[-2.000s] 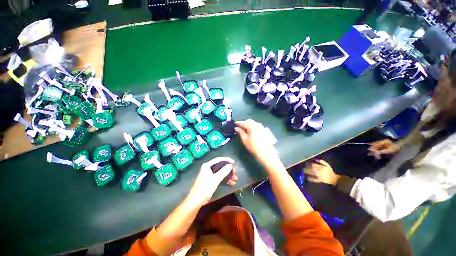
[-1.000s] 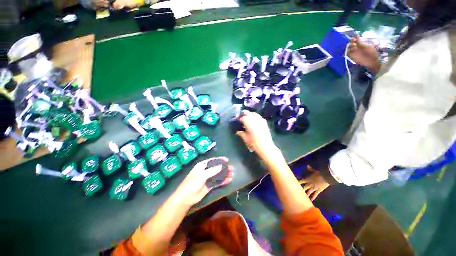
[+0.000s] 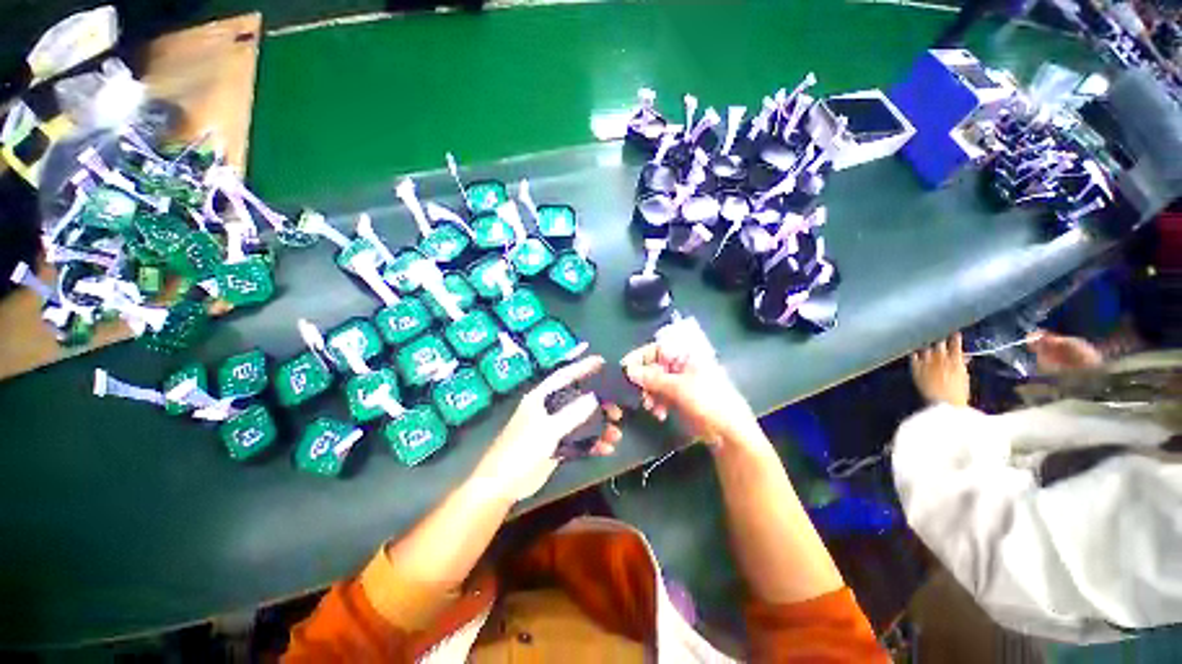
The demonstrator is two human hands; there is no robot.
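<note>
My left hand (image 3: 551, 422) is at the bench's front edge, curled around a dark, thin rounded piece that looks like a black cover (image 3: 577, 422). My right hand (image 3: 681, 383) is just right of it, thumb and fingertips pinched together; whether they hold anything is unclear. Green-faced open housings (image 3: 424, 359) with white leads stand in rows left of my hands. Black closed units (image 3: 726, 208) with white leads are clustered beyond my right hand. One closed unit (image 3: 648, 288) stands at the cluster's near left. A white block (image 3: 684, 337) lies behind my right hand.
Loose circuit boards (image 3: 162, 240) lie tangled at far left on a tan board (image 3: 214, 78), near a clear bag (image 3: 110, 104). A pale tray (image 3: 866, 127) and blue box (image 3: 944, 117) stand beyond the closed units. A person in white sleeves (image 3: 1024, 506) is at right.
My right hand has drawn back from beside the closed units toward my left hand. A closed unit now shows where it was. The person at right has lowered a hand from the blue box.
</note>
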